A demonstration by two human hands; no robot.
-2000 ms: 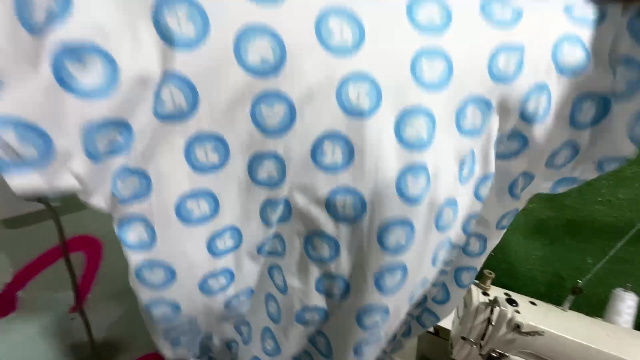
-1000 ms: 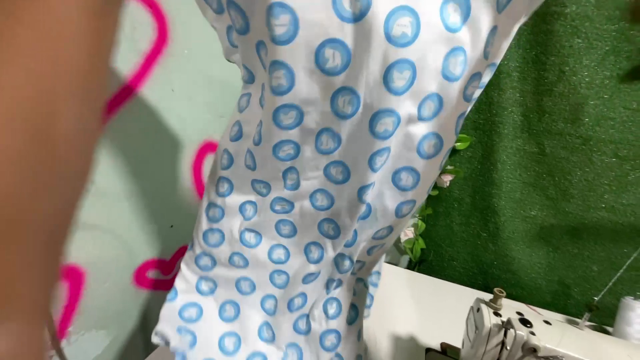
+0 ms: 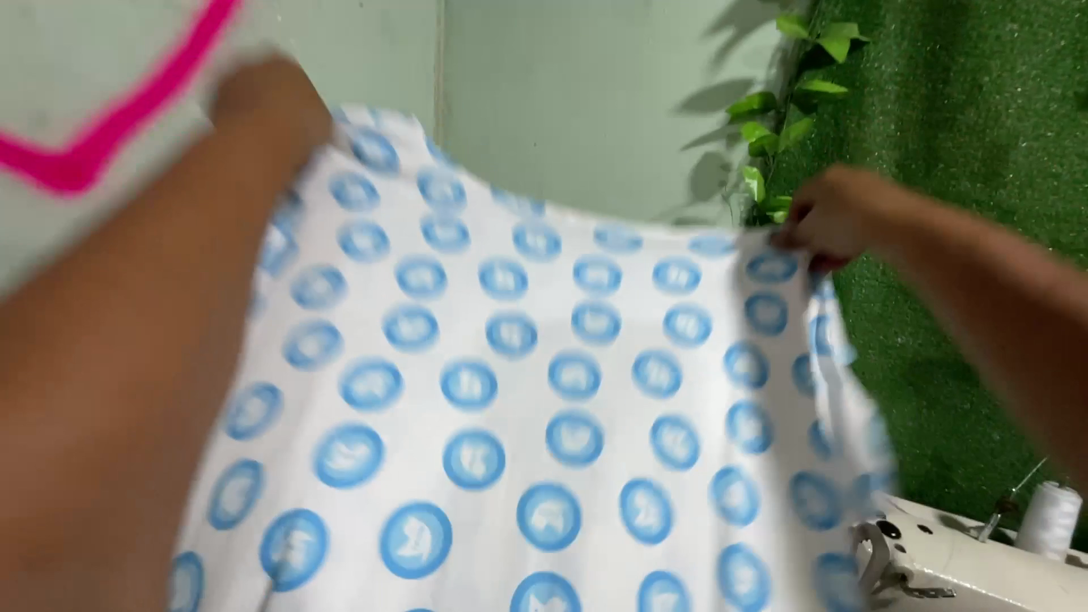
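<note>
A white fabric piece printed with blue circles (image 3: 544,382) hangs spread out between my raised hands and fills the middle of the head view. My left hand (image 3: 272,106), blurred, grips its upper left corner. At the upper right, my right hand (image 3: 829,217) pinches the top edge between thumb and fingers. The top edge sags a little between the two hands, and folds run down the right side. The fabric's lower end lies outside the view.
A white sewing machine (image 3: 977,552) stands at the lower right, partly behind the fabric, with a white thread cone (image 3: 1051,518) beside it. Behind are a pale wall (image 3: 578,102) with pink paint, green artificial turf (image 3: 952,102) and a leafy vine (image 3: 765,127).
The fabric, narrower and hanging in folds one second ago, is now spread wide. Both hands now show at its upper corners; earlier only a blurred arm showed at the left.
</note>
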